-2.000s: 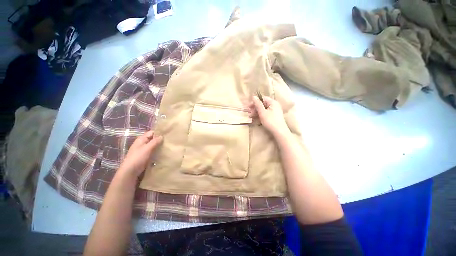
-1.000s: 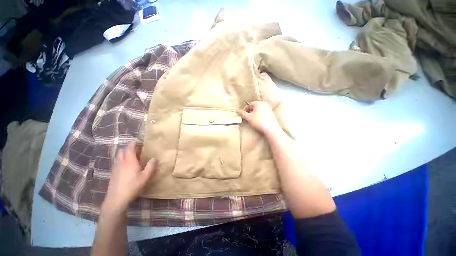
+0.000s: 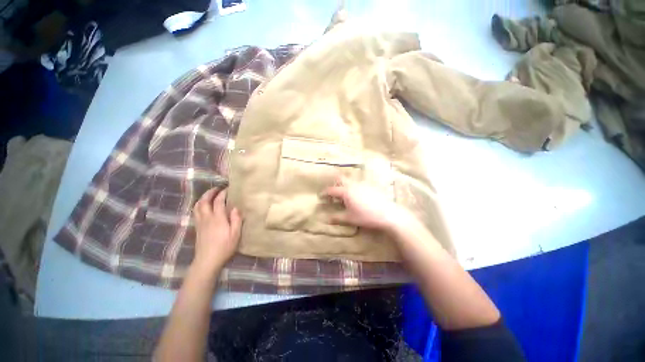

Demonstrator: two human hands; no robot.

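Note:
A tan jacket (image 3: 318,92) lies spread on the pale table, its plaid lining (image 3: 148,191) showing at the left and along the hem. My left hand (image 3: 218,225) rests at the front edge near the hem, fingers slightly spread; whether it grips the edge is unclear. My right hand (image 3: 357,203) is over the patch pocket (image 3: 300,194), fingers bent, touching its right part. No snips show clearly in it. The pocket flap (image 3: 322,153) lies down above. One sleeve (image 3: 474,102) extends right.
A pile of tan garments (image 3: 615,63) lies at the back right. Dark cloth (image 3: 127,25) is at the back left. Tan cloth (image 3: 32,198) hangs beyond the left table edge. A blue bin (image 3: 537,304) stands below the table edge at the right.
My right hand has moved from the flap's right corner down onto the pocket. My left hand has shifted to the front edge. The pocket looks more wrinkled at its lower part.

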